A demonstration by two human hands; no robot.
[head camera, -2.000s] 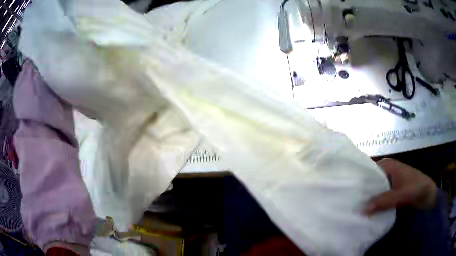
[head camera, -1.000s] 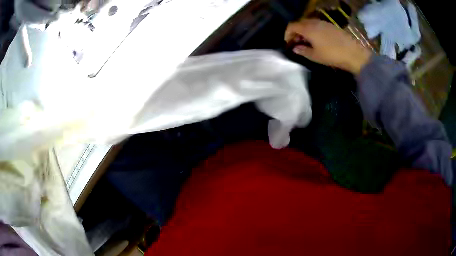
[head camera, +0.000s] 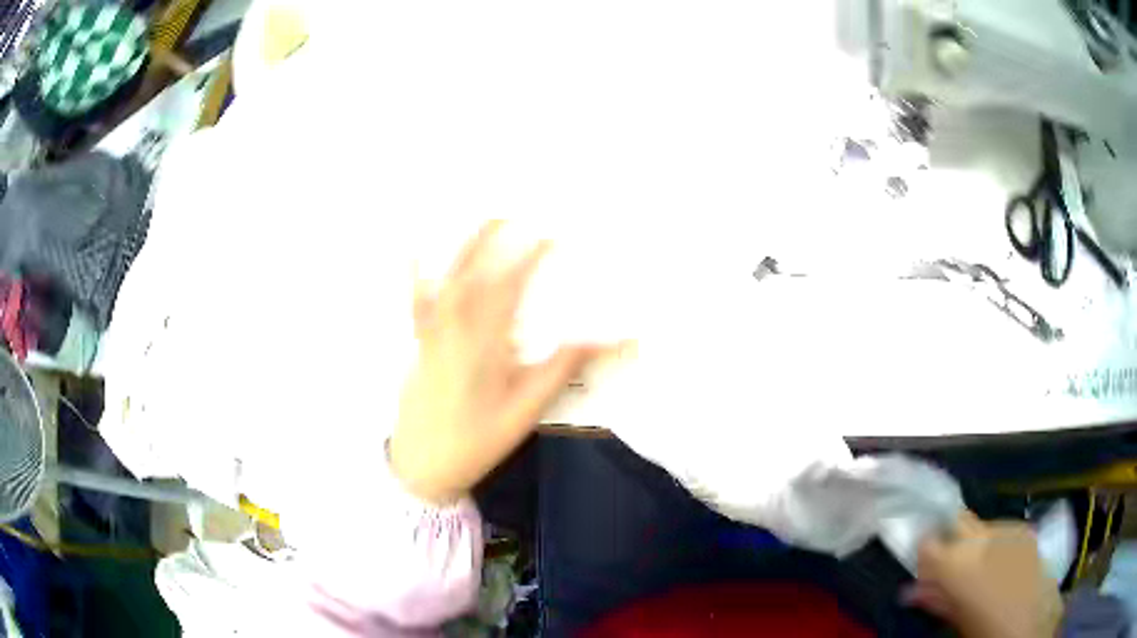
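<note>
A large white cloth [head camera: 374,162] covers the left and middle of the machine table, strongly overexposed, so its folds and edges are mostly lost. My left hand [head camera: 480,361] lies over the cloth with its fingers spread, slightly blurred, holding nothing. My right hand [head camera: 985,573] is at the lower right, in front of the table edge, gripping a bunched white end of the cloth [head camera: 860,499]. The needle area [head camera: 910,121] of the sewing machine [head camera: 1022,56] is at the upper right, partly lost in glare.
Black scissors [head camera: 1054,224] and a slim metal tool [head camera: 1022,308] lie on the table at right. At left are a small fan [head camera: 19,436], a grey fabric pile [head camera: 75,218] and a green checked item [head camera: 90,56]. Cloth hangs over the table's left side.
The view has swung back from the lower right to the table. My right hand, empty a second ago, now grips the cloth end. My left hand has come into view, spread over the cloth.
</note>
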